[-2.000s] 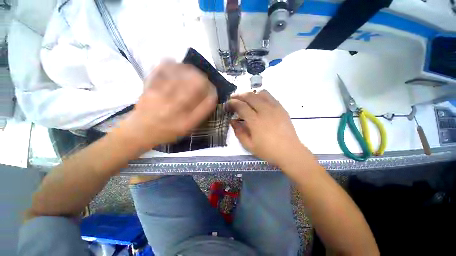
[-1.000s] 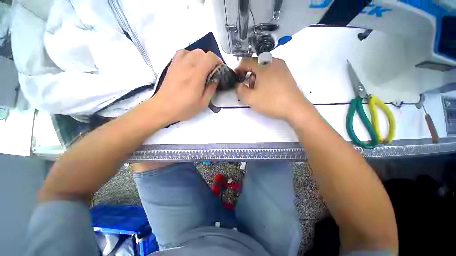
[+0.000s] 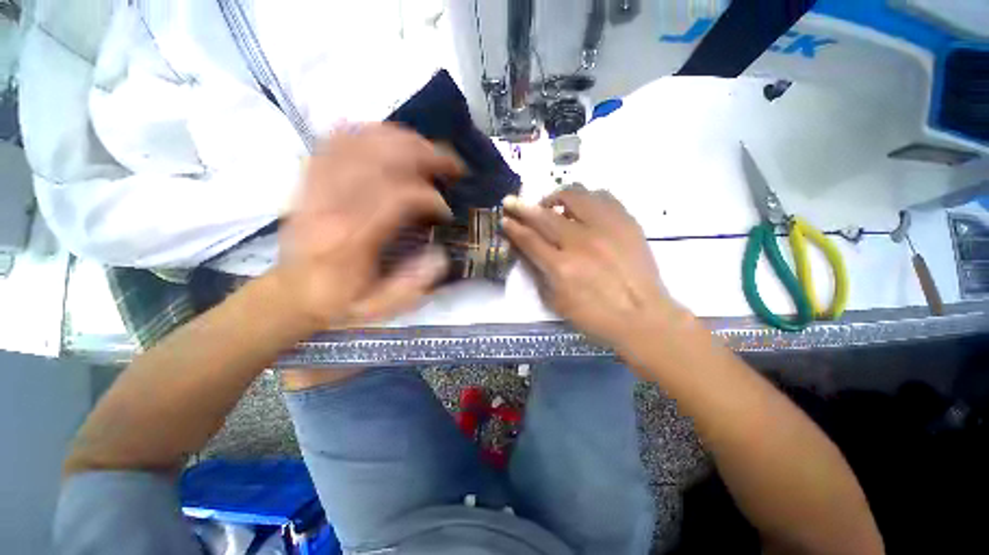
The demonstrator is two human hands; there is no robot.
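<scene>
The white puffy garment body (image 3: 184,130) lies left of the needle. A dark shell fabric piece (image 3: 461,141) lies just left of and below the presser foot (image 3: 518,128), with brown-black plaid lining (image 3: 483,244) showing below it. My left hand (image 3: 374,222) is blurred, over the left part of the dark and plaid fabric, fingers spread; whether it grips cloth cannot be told. My right hand (image 3: 586,249) lies at the right edge of the plaid, its fingertips on the fabric edge.
Scissors with green and yellow handles (image 3: 797,271) lie right of my right hand. A brown-handled tool (image 3: 926,284) lies further right. A tape measure strip (image 3: 488,346) runs along the table front. The white machine head (image 3: 672,49) stands behind. A blue crate (image 3: 249,488) is at lower left.
The bunched cloth between my hands now lies flatter, with the plaid showing. My left hand has moved left and is blurred. My right hand has moved down from the needle area.
</scene>
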